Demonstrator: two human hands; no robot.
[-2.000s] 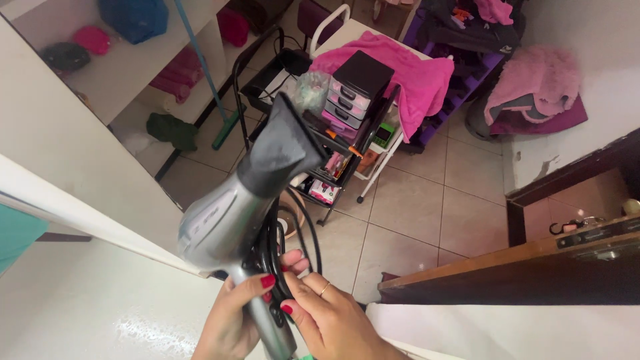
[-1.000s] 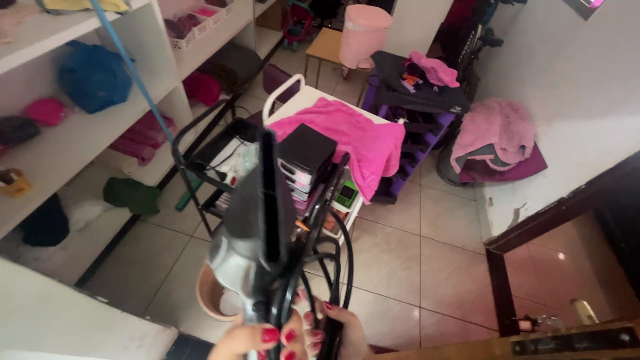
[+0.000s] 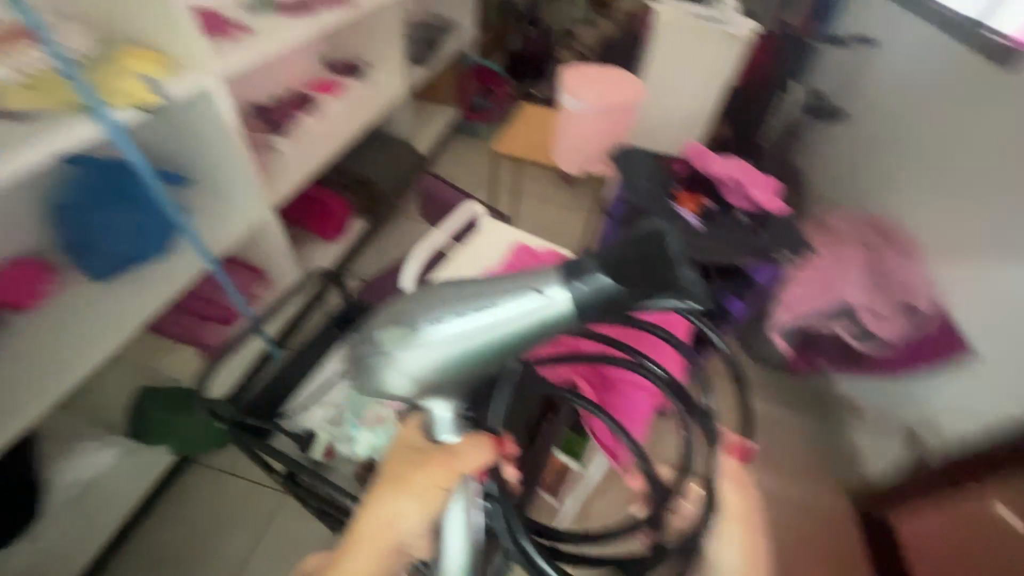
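A silver hair dryer with a black concentrator nozzle points to the upper right. My left hand is wrapped around its handle, red nails showing at the front. Loose loops of black power cord hang to the right of the handle. My right hand is at the right side of these loops, its fingers around the cord. The frame is blurred, and the cord partly hides the right fingers. Behind the dryer lies a bright pink towel on a white cart.
White shelves at left hold a blue bag and pink items. A blue pole leans across them. Below stands a black-framed cart. Beyond are a pink bin and a purple rack; pink fabric lies at right.
The dryer's nozzle has swung from pointing upward to pointing right. The cord, bunched against the handle two seconds ago, now spreads in wide loops, with my right hand farther from the handle. The view has shifted.
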